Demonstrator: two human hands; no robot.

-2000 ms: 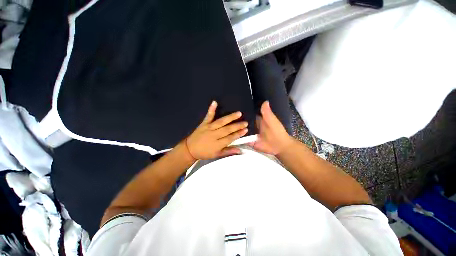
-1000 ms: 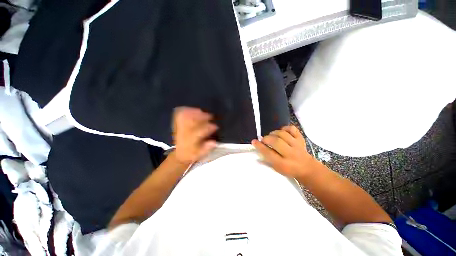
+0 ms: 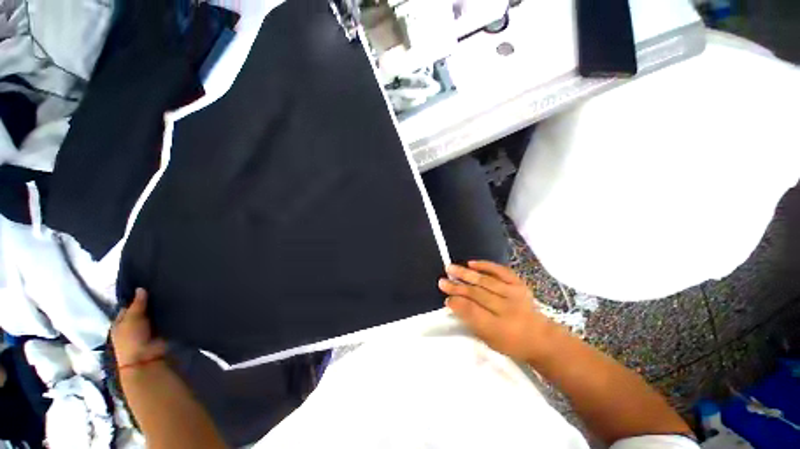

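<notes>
A large black fabric panel [image 3: 281,184] lies over a white fabric panel [image 3: 316,343], which shows as a narrow white rim along its edges. Its top right edge reaches the presser foot area [image 3: 348,26]. My right hand [image 3: 496,307] holds the panel's lower right corner, fingers on top at the white rim. My left hand [image 3: 139,333] is at the panel's lower left edge, thumb on the black cloth; its fingers are hidden under the panel, so its grip cannot be told.
The white machine table [image 3: 561,101] with a printed scale is at the top right, with a black phone [image 3: 606,37] on it. A white panel pile [image 3: 649,175] is at right. Grey-white cut pieces [image 3: 53,281] lie at left. Blue items are at the lower right on the speckled floor.
My left hand has moved left to the panel's left edge. The panel's lower edge now shows fully, spread across my lap. My right hand stays at the corner, slightly lower. More of the machine shows.
</notes>
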